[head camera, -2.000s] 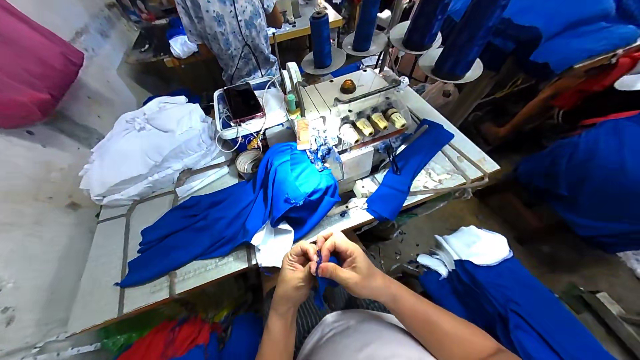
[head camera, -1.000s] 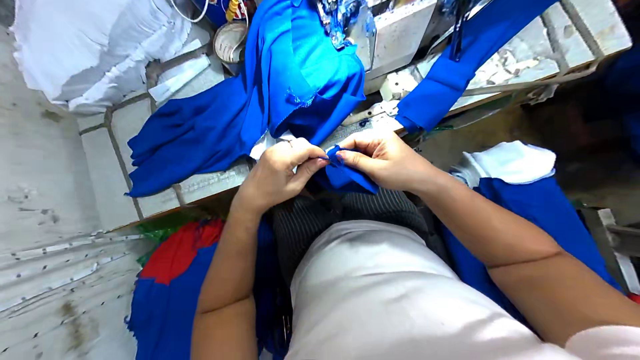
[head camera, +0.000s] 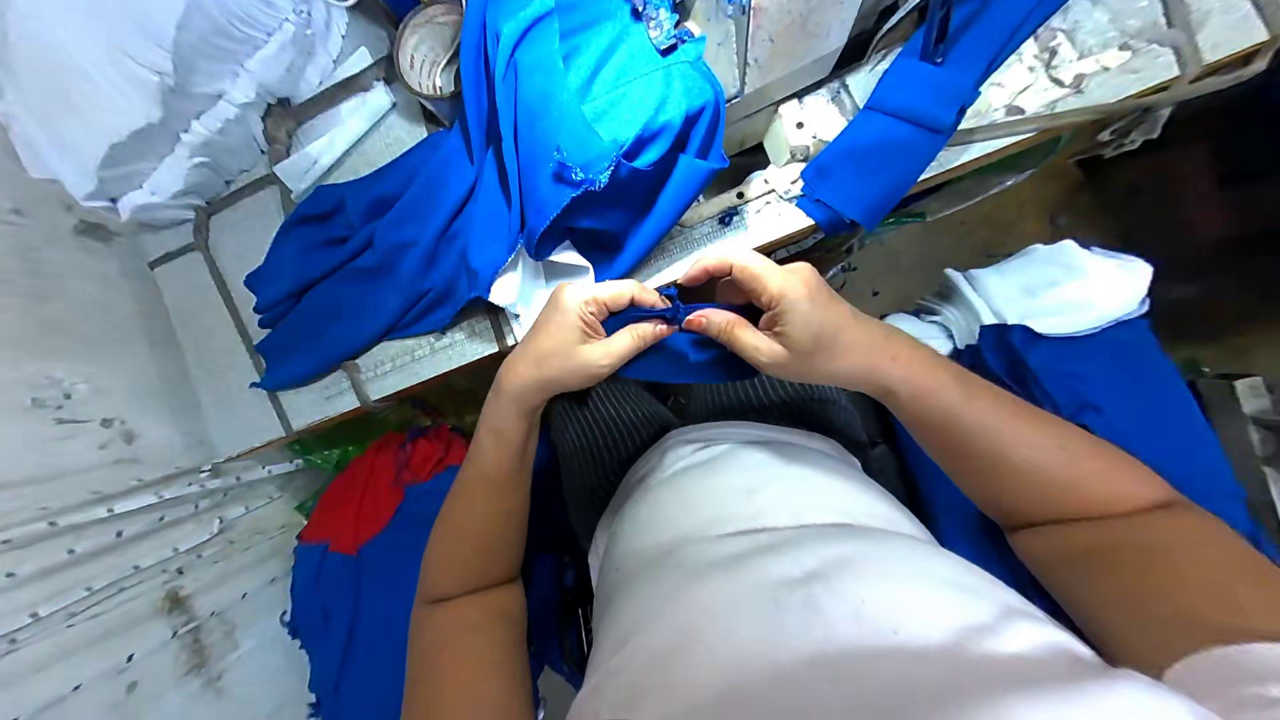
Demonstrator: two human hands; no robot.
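Between my two hands, above my lap, is a small piece of blue fabric [head camera: 688,358]. My left hand [head camera: 592,335] pinches its left part between thumb and fingers. My right hand [head camera: 775,318] pinches it just to the right, the fingertips of both hands nearly touching at a gathered bit of the cloth. Beyond them a large blue garment piece [head camera: 400,240] drapes over the table, with a white cloth part [head camera: 540,285] at its near edge. A folded blue fabric strip [head camera: 890,130] lies across the table edge at the right.
The table [head camera: 420,355] runs in front, a sewing machine [head camera: 790,35] on it. White fabric [head camera: 190,90] is heaped at upper left beside a round container [head camera: 430,55]. Blue cloth with a white part [head camera: 1060,285] hangs at right; red and blue cloth [head camera: 365,490] lies lower left.
The view has tilted down toward my lap. Both hands still hold the small blue piece; since one second ago their fingertips have come closer together on it.
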